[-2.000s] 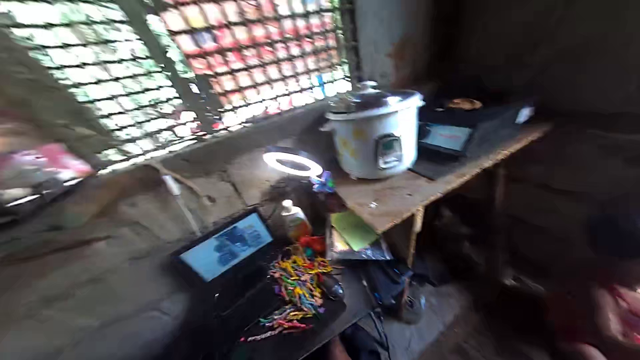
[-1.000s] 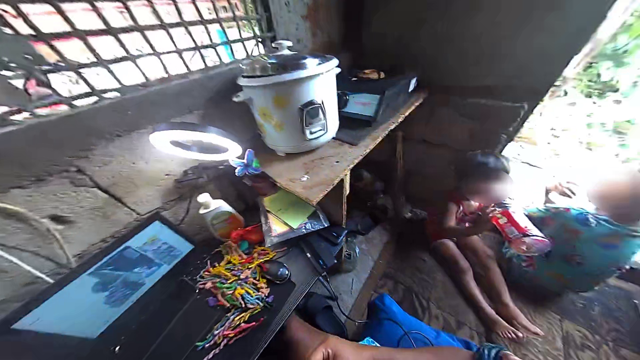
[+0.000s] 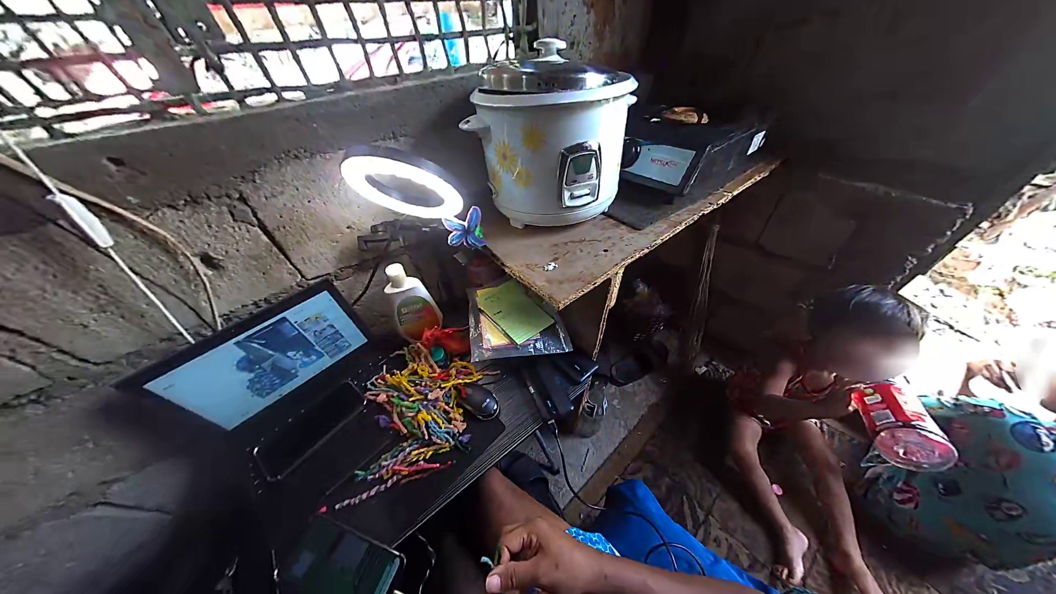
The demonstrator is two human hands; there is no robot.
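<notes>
My right hand (image 3: 540,558) is at the bottom centre above my lap, its forearm coming in from the lower right. Its thumb and fingers are closed on a small green strand (image 3: 492,558), of which only a little shows. My left hand is not in view. Up and to the left of my right hand, a pile of multicoloured twisted yarn pieces (image 3: 421,404) lies on the dark desk (image 3: 371,520), against a black computer mouse (image 3: 478,402). A laptop (image 3: 264,355) with a lit screen stands left of the pile.
A bottle (image 3: 411,305) and a plastic packet with green paper (image 3: 520,318) are behind the yarn. A rice cooker (image 3: 553,132) and a black stove (image 3: 685,157) stand on a wooden shelf (image 3: 569,264), beside a lit ring light (image 3: 402,186). A child sits at right with a red jar (image 3: 903,425).
The view has swung right and down. My right hand, partly visible at the bottom edge a second ago, now shows more fully. The child still holds the red jar.
</notes>
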